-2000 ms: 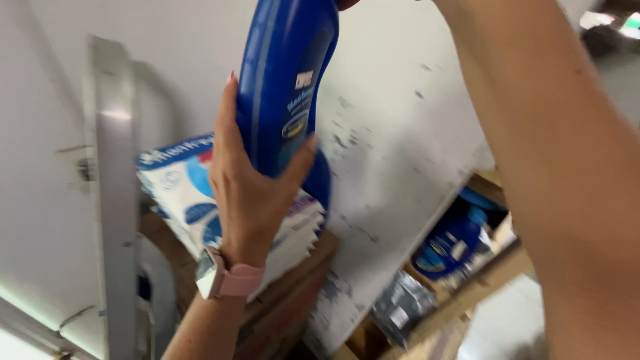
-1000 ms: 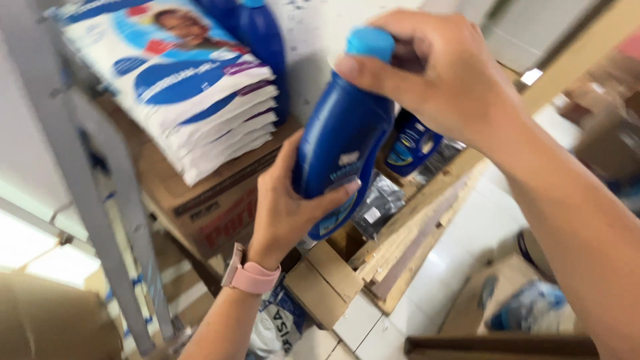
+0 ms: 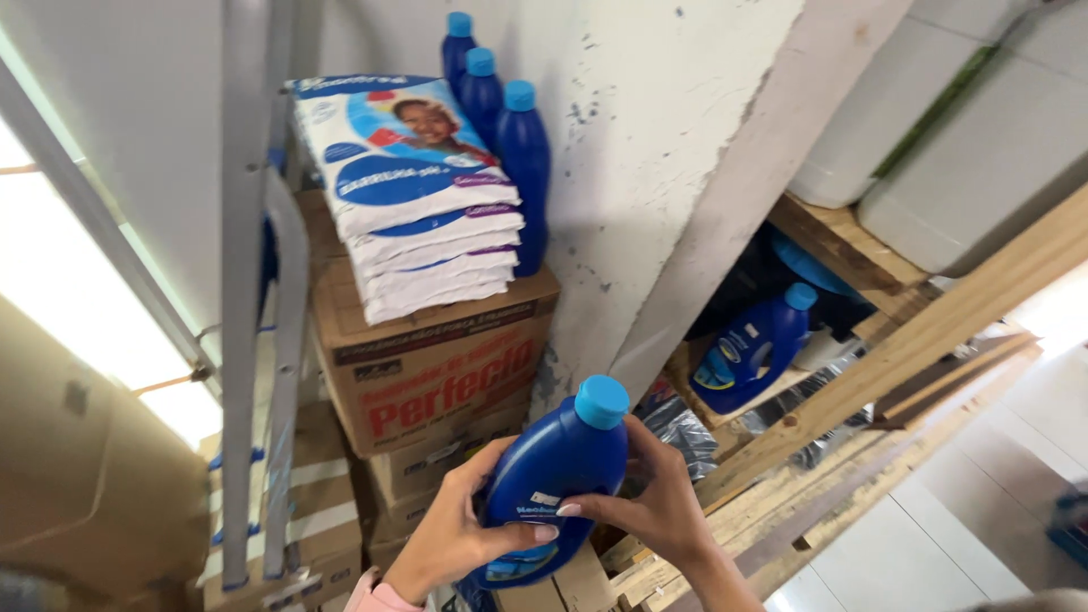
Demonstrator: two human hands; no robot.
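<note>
A blue plastic bottle with a light blue cap (image 3: 557, 467) is held upright, slightly tilted, between both hands at the lower middle. My left hand (image 3: 476, 523) grips its left side, thumb across the front. My right hand (image 3: 650, 497) holds its right side, with the thumb near the label. Behind, a stack of white and blue plastic packets (image 3: 416, 187) lies on a cardboard box (image 3: 442, 374). Several similar blue bottles (image 3: 522, 178) stand in a row along the right side of the stack. Another blue bottle (image 3: 752, 348) is on the wooden shelf at the right.
A metal ladder (image 3: 246, 297) stands at the left, near stacked cartons (image 3: 319, 518). A white wall (image 3: 629, 144) with chipped paint rises behind the box. At the right are a wooden shelf frame (image 3: 901, 340), white containers (image 3: 969, 127) and black plastic bags (image 3: 680, 433). Floor tiles (image 3: 909, 544) show below.
My right hand has moved from the bottle's cap down to its side. The view has shifted, bringing the whole packet stack and the row of bottles into sight.
</note>
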